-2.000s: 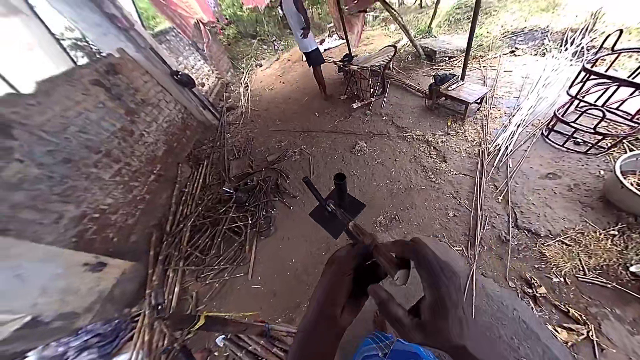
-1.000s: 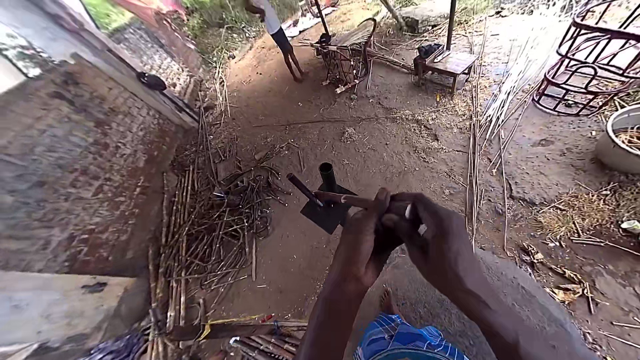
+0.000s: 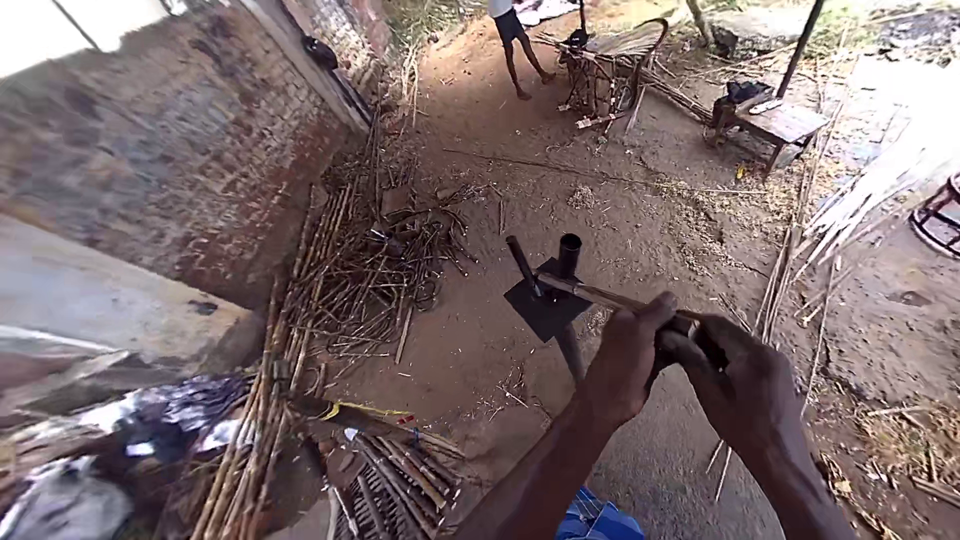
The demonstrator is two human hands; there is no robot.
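My left hand (image 3: 630, 352) is closed around a brown cane stick (image 3: 600, 296), close to its near end. My right hand (image 3: 739, 375) grips that same near end, fingers curled, right beside my left hand. The stick points away to the left, and its far end lies over a dark square metal plate (image 3: 546, 319) on a post. Two upright metal pipes rise from the plate, a thin one (image 3: 523, 262) on the left and a wider one (image 3: 570, 253) behind. The stick's far end is at the thin pipe; whether they touch is hard to tell.
A tangled heap of canes (image 3: 375, 277) lies along the brick wall (image 3: 187, 142). Bundled sticks (image 3: 405, 476) are at lower left. Further off stand a small wooden table (image 3: 784, 121), a cane frame (image 3: 600, 82) and a person (image 3: 517, 45). Long thin strips (image 3: 877, 187) lie at right.
The view has shifted. The stick's far end was away from the plate's thin pipe two seconds ago and is now beside it. Both hands remain on the stick.
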